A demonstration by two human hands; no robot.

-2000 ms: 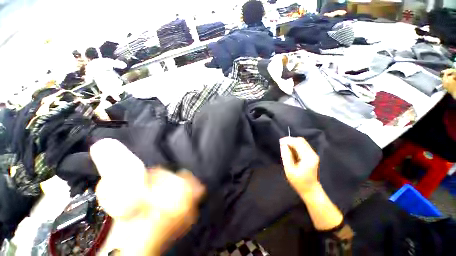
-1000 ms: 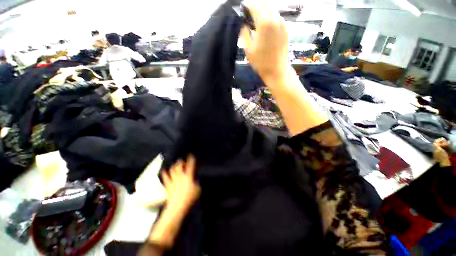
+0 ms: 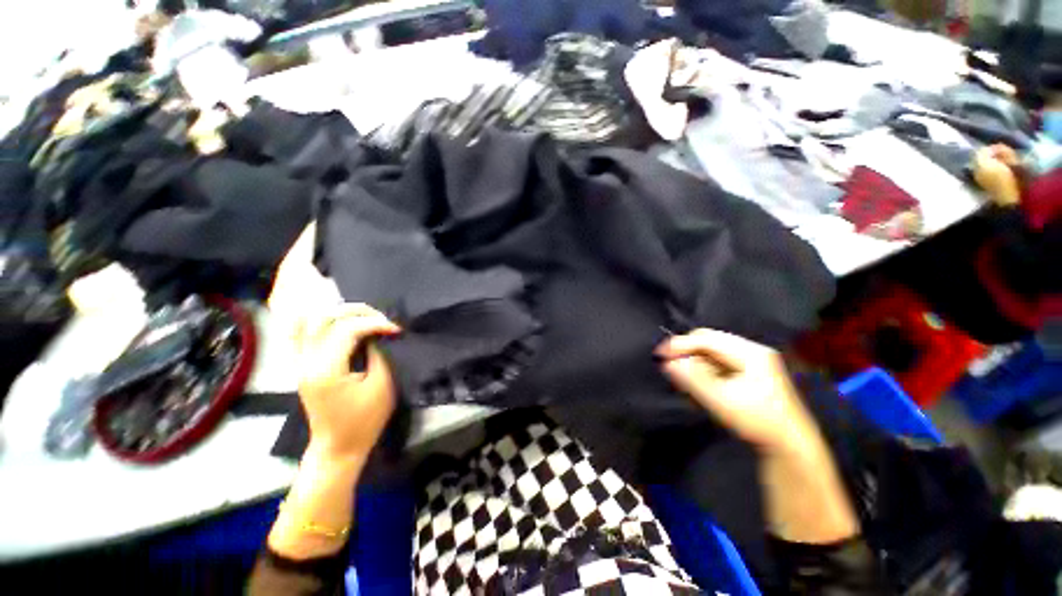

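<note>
The black garment [image 3: 582,268] lies heaped over the table edge and towards the lap, with a gathered, curved edge facing me. My left hand [image 3: 347,378] pinches the garment's left edge between thumb and fingers. My right hand [image 3: 736,384] is at the right, thumb and forefinger together, with a tiny thin glint at the fingertips that looks like a needle. No thread can be made out. The button tray [image 3: 248,359] with its red rim stands at the left, with a dark flat case on it.
Crinkled clear plastic [image 3: 72,416] lies beside the tray. Dark garments [image 3: 210,198] are piled at left, striped cloth [image 3: 512,103] behind. Another person's hand [image 3: 997,175] is at far right, above a red stool [image 3: 903,343]. A blue bin [image 3: 887,402] is below.
The garment, held up by my right hand a second ago, is now down on the table. My right hand has dropped to the right; my left hand has moved to the garment's left edge.
</note>
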